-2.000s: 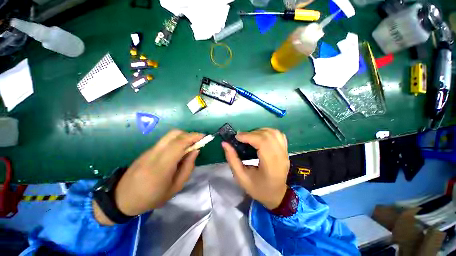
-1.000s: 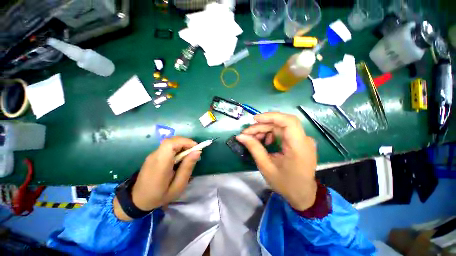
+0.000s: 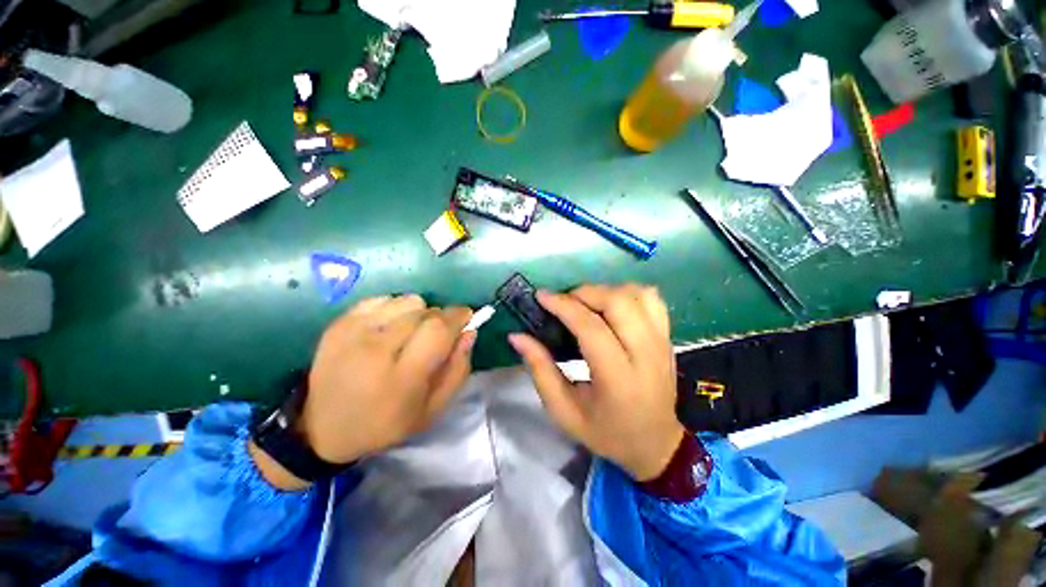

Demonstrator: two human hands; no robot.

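My left hand point(image 3: 390, 367) is shut on a thin white stick point(image 3: 481, 318), its pointed end at the left edge of a black housing frame point(image 3: 522, 300). My right hand point(image 3: 608, 373) holds the frame between thumb and fingers, covering its lower part. Beyond them, a circuit board in its housing point(image 3: 496, 201) lies on the green mat, with a blue precision screwdriver point(image 3: 596, 225) touching its right end. A small white module with a yellow edge point(image 3: 446, 233) lies just left of it.
An amber dropper bottle point(image 3: 677, 92), crumpled white tissue point(image 3: 782, 132) and dark tweezers point(image 3: 746, 252) are to the right. Flex cable parts point(image 3: 320, 146), a dotted sheet point(image 3: 234, 178) and a blue pry pick point(image 3: 335, 275) are to the left. A yellow rubber band point(image 3: 501, 114) lies further back.
Since one second ago, my right hand has come down around the frame and my left hand has brought the stick's tip to it. The view has also shifted.
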